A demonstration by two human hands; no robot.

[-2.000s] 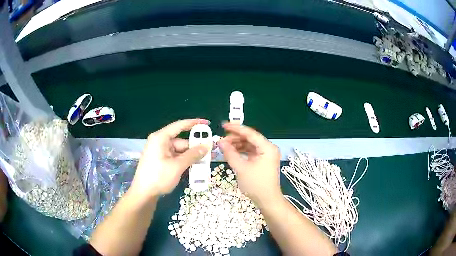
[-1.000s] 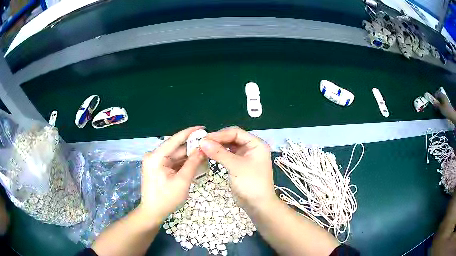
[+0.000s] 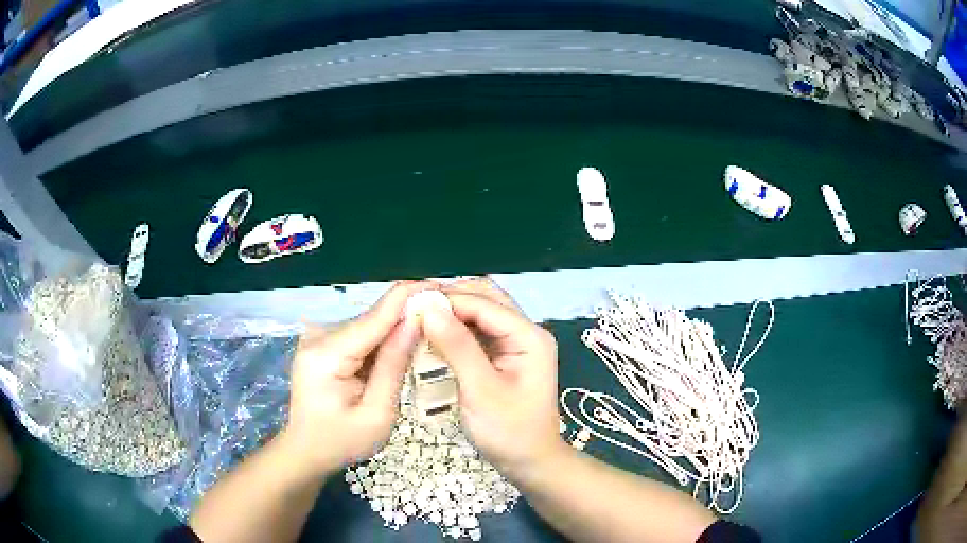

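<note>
My left hand (image 3: 355, 377) and my right hand (image 3: 493, 366) hold a long white car piece (image 3: 435, 384) between them, above the loose heap. Both thumbs press together at its far end. Dark slots show on its near half; its far half is mostly hidden by my fingers. No separate small part can be made out in the fingers. The heap of small cream parts (image 3: 435, 483) lies on the green worktop below my hands.
A plastic bag of cream parts (image 3: 95, 371) stands left. A cord bundle (image 3: 684, 387) lies right. Beyond the grey rail (image 3: 636, 288), the belt carries a car piece (image 3: 596, 204) and painted shells (image 3: 281, 239). An upright post (image 3: 42, 212) is at left. Another person's arm (image 3: 947, 477) shows far right.
The belt's pieces have moved right. My right hand has come in beside my left, and both now close on the car piece's far end. The other person's hand at the right belt edge has gone.
</note>
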